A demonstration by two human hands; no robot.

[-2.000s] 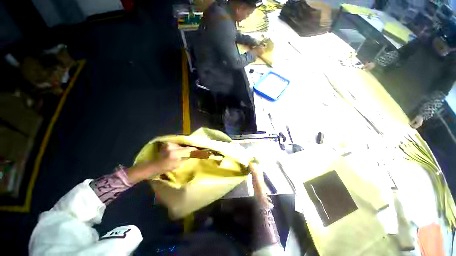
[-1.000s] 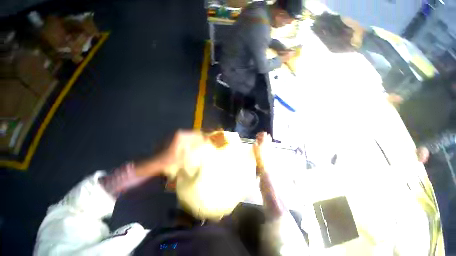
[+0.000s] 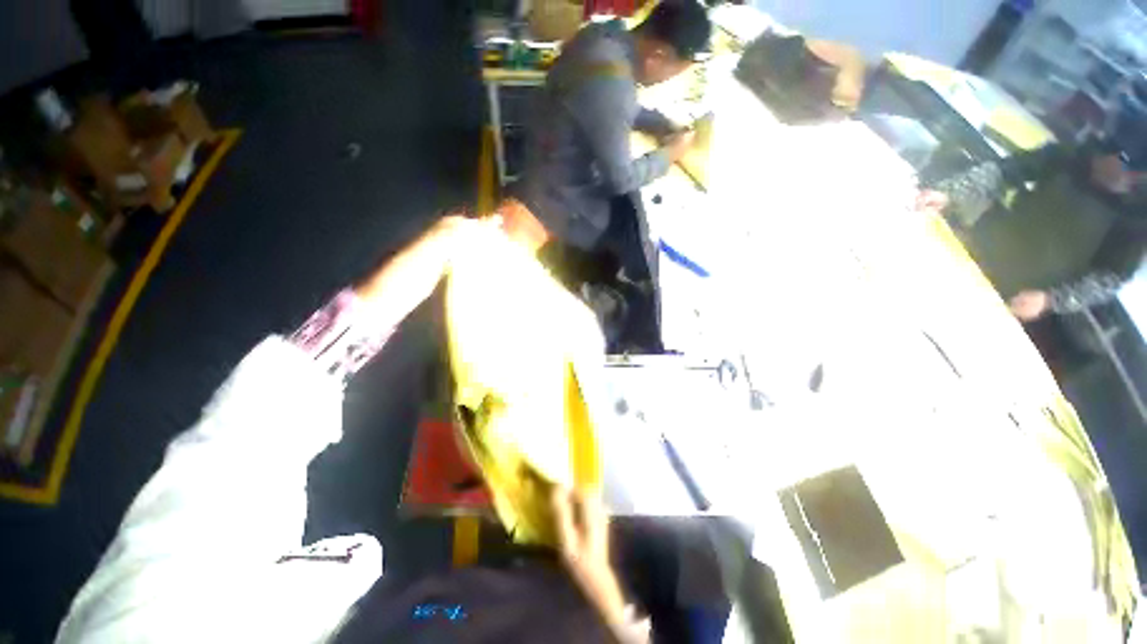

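Note:
A bright yellow leather or suede panel (image 3: 516, 346) hangs lengthwise in front of me, above the small side work board (image 3: 648, 466). My left hand (image 3: 484, 227) is raised at its upper end and holds it, washed out by glare. An orange-red part shows at that hand's fingers. My right hand (image 3: 579, 528) holds the lower end near the board's front edge. Folds and a dark gap show along the panel's lower left side. The fingertips of both hands are unclear.
Orange-red pieces (image 3: 440, 466) lie at the board's left. A dark slim tool (image 3: 686, 472) lies on the board. A dark brown square (image 3: 840, 528) lies on the white bench to the right. One person works across the bench's left side, another at its right. Cartons (image 3: 57, 283) stand far left.
The panel has gone from wide and bundled between both hands to stretched lengthwise. My left hand has moved up, my right hand down. The orange-red pieces on the board are now uncovered.

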